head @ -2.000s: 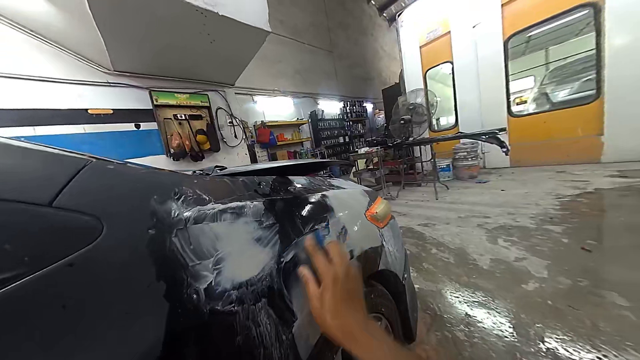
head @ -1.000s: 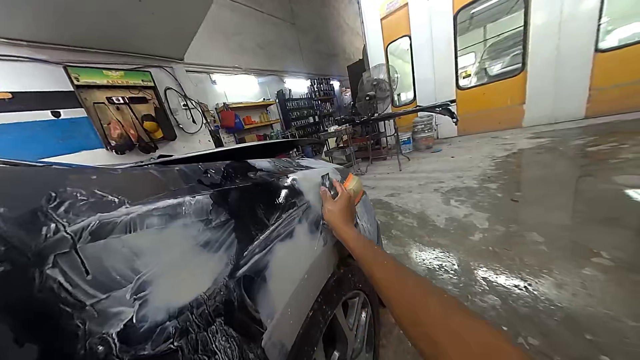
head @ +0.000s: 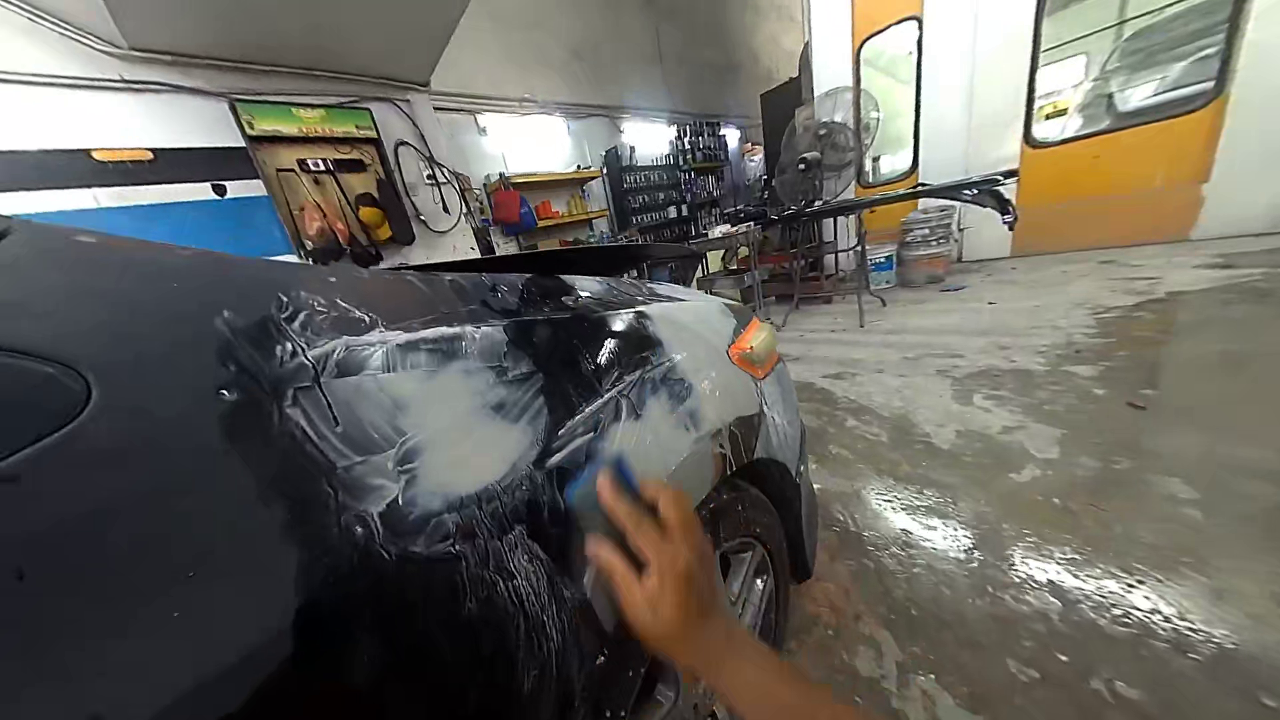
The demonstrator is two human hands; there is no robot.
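My right hand (head: pixel 660 570) grips a dark sanding block (head: pixel 605 505) with a blue edge and holds it against the car's body panel, just left of the wheel arch. Around it the dark car panel (head: pixel 110 330) is wet, with milky slurry streaks and runs. Two pale filler patches show, a larger one (head: pixel 455 430) on the left and a smaller one (head: pixel 650 435) above my hand. Orange masking tape (head: pixel 752 350) surrounds the lamp at the corner. The wheel (head: pixel 745 580) is right of my hand. My left hand is out of view.
Wet concrete floor (head: pixel 1000 460) lies right of the car. Behind stand a metal stand with a long dark panel (head: pixel 890 200) on it, a large fan (head: pixel 825 150), stacked buckets (head: pixel 928 245) and shelves (head: pixel 655 190). An orange and white booth wall (head: pixel 1110 180) is at the back right.
My right hand has moved from beside the taped lamp down and left to the panel by the wheel arch. The view has turned somewhat left.
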